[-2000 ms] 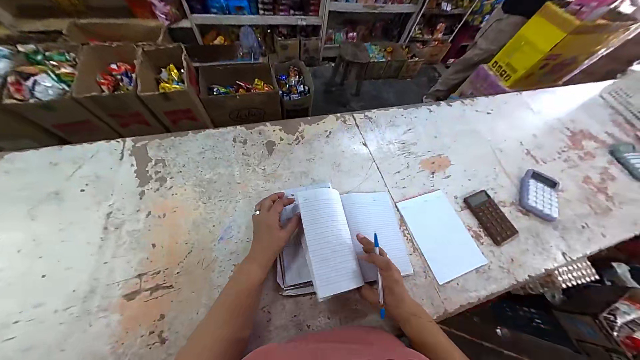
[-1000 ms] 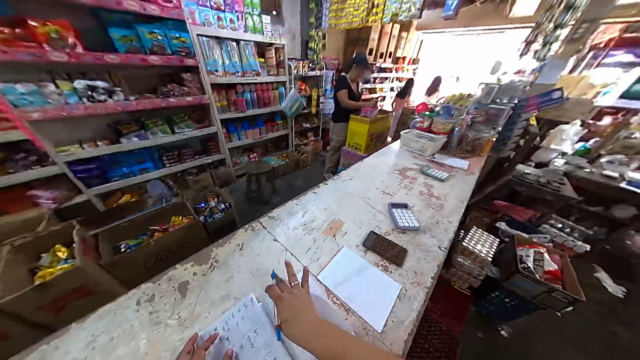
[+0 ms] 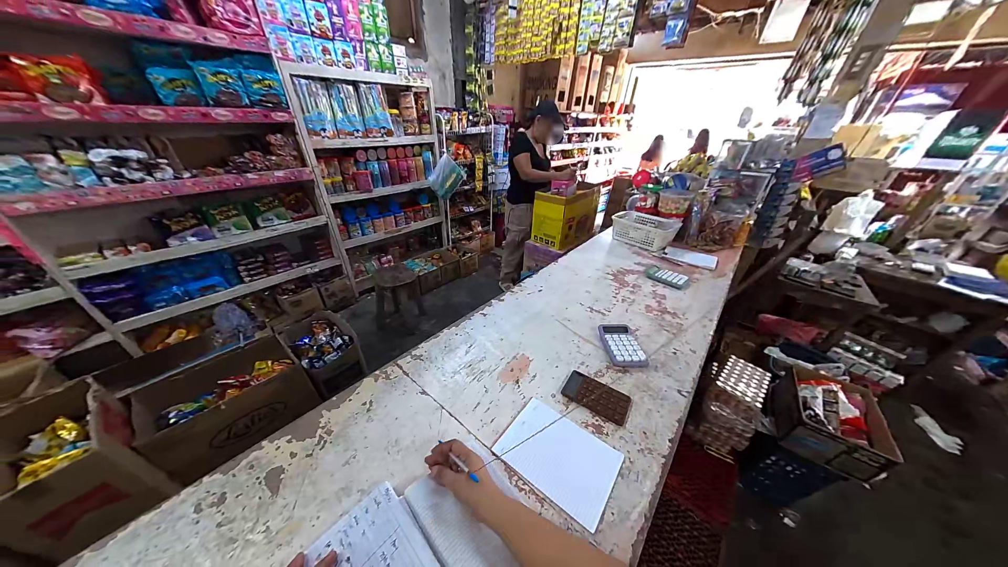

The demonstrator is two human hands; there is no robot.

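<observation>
An open ruled notebook [image 3: 374, 535] lies at the bottom edge of the view, with handwriting on its left page. My right hand [image 3: 461, 472] rests over its right page and holds a blue-and-white pen [image 3: 465, 466] between the fingers. Only the fingertips of my left hand [image 3: 315, 559] show, on the lower part of the written page; the rest is out of view. Beside my right forearm lies a loose ruled sheet [image 3: 563, 465]. Beyond it are a brown calculator [image 3: 597, 398], a grey calculator with white keys [image 3: 623, 346] and a green calculator [image 3: 667, 276].
The worn, paint-chipped counter [image 3: 472, 354] runs away from me. A white plastic basket [image 3: 646, 230] stands at its far end. A person [image 3: 531, 181] stands by a yellow box [image 3: 563, 218]. Left are stocked shelves, cardboard boxes [image 3: 228, 409] and a stool [image 3: 398, 291]; right, an open carton [image 3: 839, 425].
The view has swung up, bringing the shop's far end into sight. My right hand's fingers were spread over the notebook a second ago and are now curled around the pen.
</observation>
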